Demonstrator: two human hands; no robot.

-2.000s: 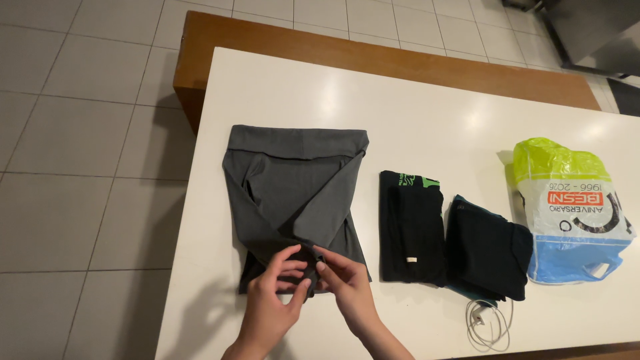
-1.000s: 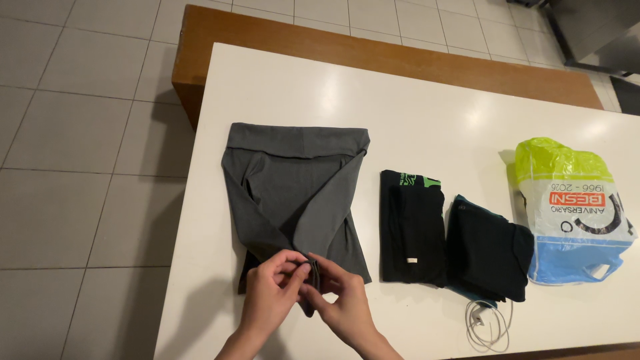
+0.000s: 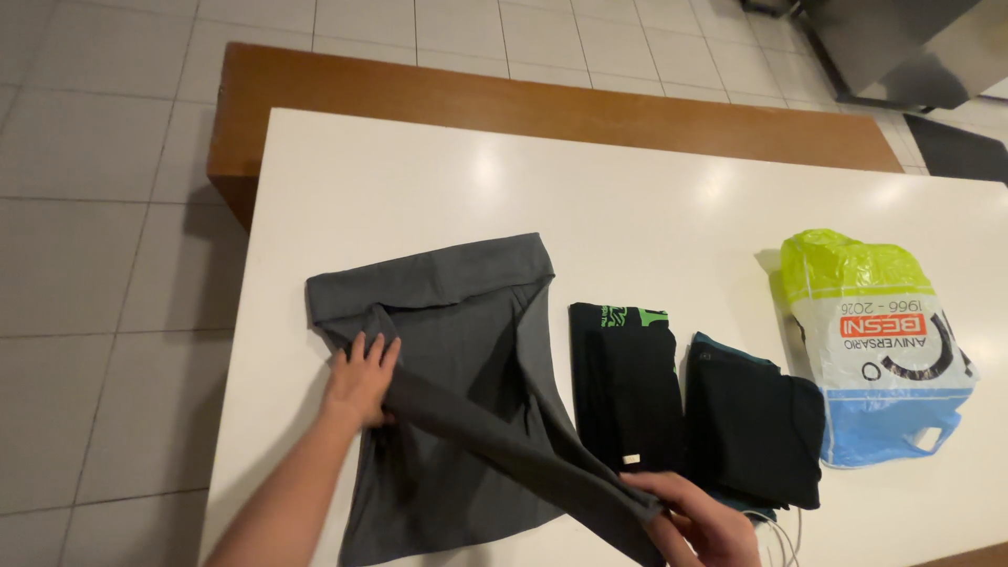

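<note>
A dark grey long-sleeved garment (image 3: pixel 465 354) lies on the white table, its top edge folded over in a wide band. My left hand (image 3: pixel 364 380) rests flat with spread fingers on the garment's left side, at the upper part of a sleeve. That sleeve runs slantwise down to the right, where my right hand (image 3: pixel 685 516) pinches its end between thumb and fingers. The second sleeve lies along the garment's right edge, and its end is near my right hand too; whether I grip both ends, I cannot tell.
Right of the garment lie a folded black garment with green print (image 3: pixel 626 386) and another folded dark garment (image 3: pixel 752 425). A white cable (image 3: pixel 780 535) is partly behind my right hand. Farther right is a green, white and blue plastic bag (image 3: pixel 878 346). A wooden bench (image 3: pixel 512 110) runs behind the table (image 3: pixel 630 213).
Both hands were together at the sleeve ends near the garment's bottom. My left hand has moved up to the left side, and my right hand has drawn a sleeve end to the right. The view has shifted.
</note>
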